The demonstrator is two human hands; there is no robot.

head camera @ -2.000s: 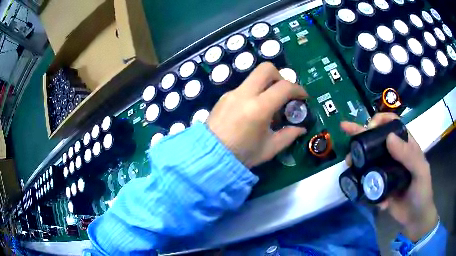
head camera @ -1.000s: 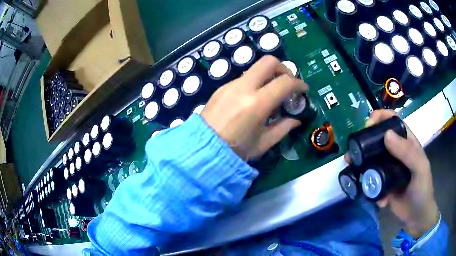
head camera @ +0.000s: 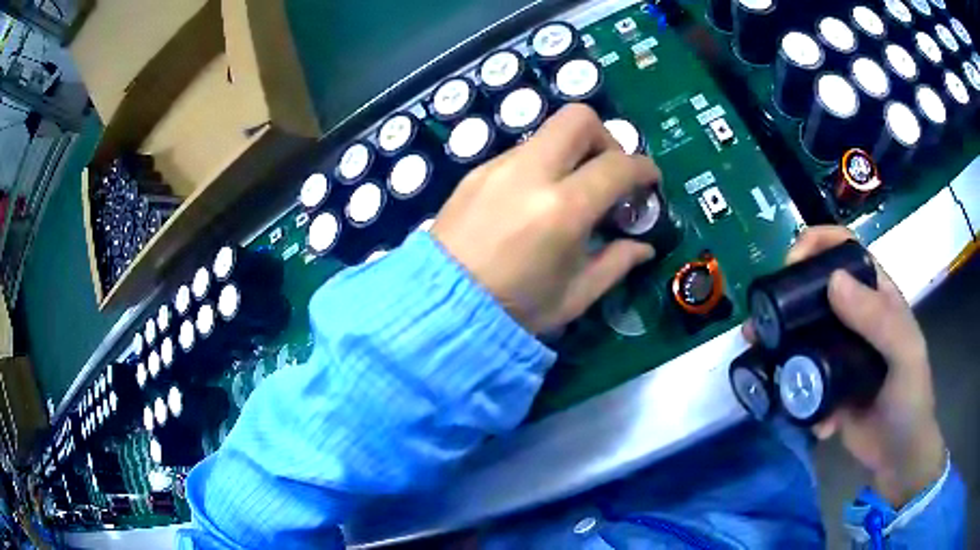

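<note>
My left hand [head camera: 548, 220], bare below a light blue sleeve, reaches in from the left over the green circuit board [head camera: 688, 118]. Its thumb and fingers grip a black capacitor [head camera: 639, 212], pale top up, at the board's near part. The capacitor's lower end is hidden. My right hand [head camera: 887, 344] is shut on three black capacitors [head camera: 811, 295] near the metal rail, two with pale ends facing left and toward me. An orange-wound choke [head camera: 696, 286] stands on the board between my hands. A pale printed footprint [head camera: 624, 316] shows below my left hand.
Rows of standing capacitors [head camera: 470, 138] fill the board beyond and left of my left hand. Another packed board [head camera: 870, 81] lies at right, with its own choke [head camera: 858, 170]. A cardboard carton [head camera: 274, 81] holding dark cylinders sits behind. The shiny rail [head camera: 645, 414] runs along the near edge.
The boards have shifted slightly in view. My left hand stays on the capacitor with little movement. My right hand still holds the three capacitors.
</note>
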